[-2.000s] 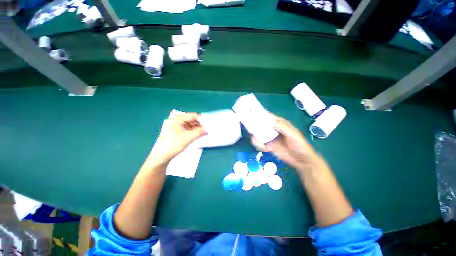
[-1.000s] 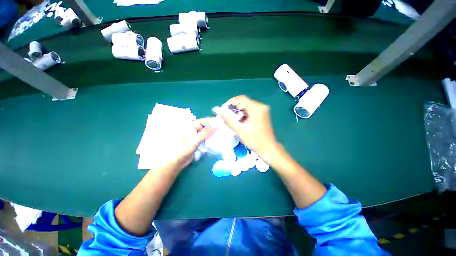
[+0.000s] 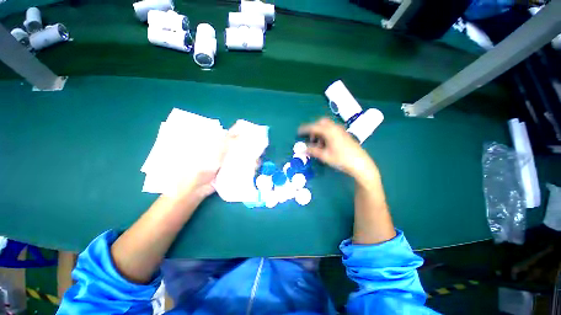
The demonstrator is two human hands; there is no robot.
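My left hand (image 3: pixel 209 177) is at the centre left, closed on a hand-sized white sheet or sleeve (image 3: pixel 242 169); whether a cylinder is inside is hidden. A stack of white sheets (image 3: pixel 181 151) lies just left of it, partly under the hand. A loose pile of white and blue discs (image 3: pixel 280 178) lies between my hands. My right hand (image 3: pixel 332 147) is blurred, its fingers bent at the pile's upper edge, close to a white disc (image 3: pixel 300 147). Whether it grips anything is unclear.
Two white cylinders (image 3: pixel 342 100) lie beyond my right hand. More white cylinders (image 3: pixel 245 38) lie in groups at the back. Grey uprights (image 3: pixel 455 72) stand left and right. A clear plastic bag (image 3: pixel 502 191) and a long white strip (image 3: pixel 524 161) lie at the right end.
My hands have moved apart. My left hand now holds the white sheet or sleeve upright over the stack's right side, and my right hand has moved right, beside the discs. The view has shifted.
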